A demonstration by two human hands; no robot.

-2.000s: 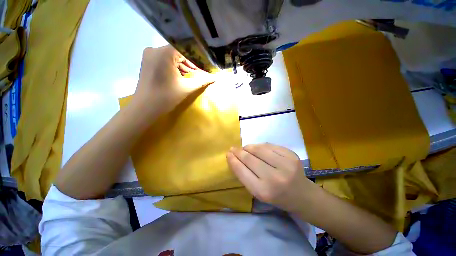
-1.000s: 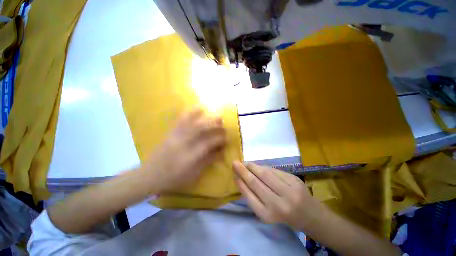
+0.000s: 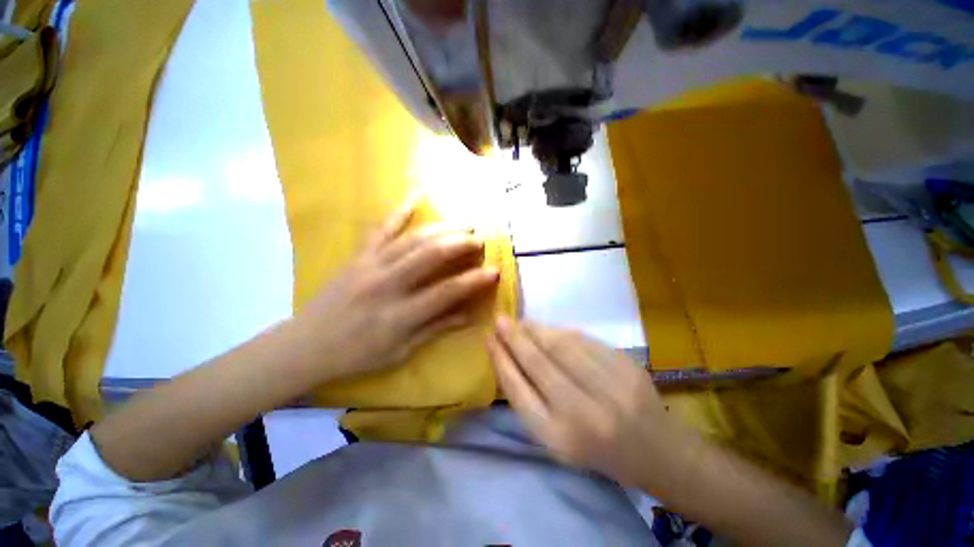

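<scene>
A mustard-yellow cut panel point(image 3: 331, 160) lies flat on the white table, left of and under the needle area, its upper part running towards the back. My left hand point(image 3: 401, 294) lies on the panel with fingers spread, pressing it near its right edge. My right hand point(image 3: 571, 390) is at the panel's right edge, just below my left fingertips; its fingertips touch the seam edge, and whether they pinch it is unclear. The white sewing machine head point(image 3: 545, 64) is above. Lamp glare hides the needle and presser foot.
A darker yellow panel point(image 3: 753, 230) lies right of the needle. Long yellow strips point(image 3: 91, 203) hang at the far left. A crumpled work pile point(image 3: 790, 422) is below the table edge at right. Snips with a yellow handle point(image 3: 945, 262) are at the far right.
The panel has moved away from me, past the needle area. My left hand has come down from beside the needle to lie flat on the panel. My right hand stays at the edge.
</scene>
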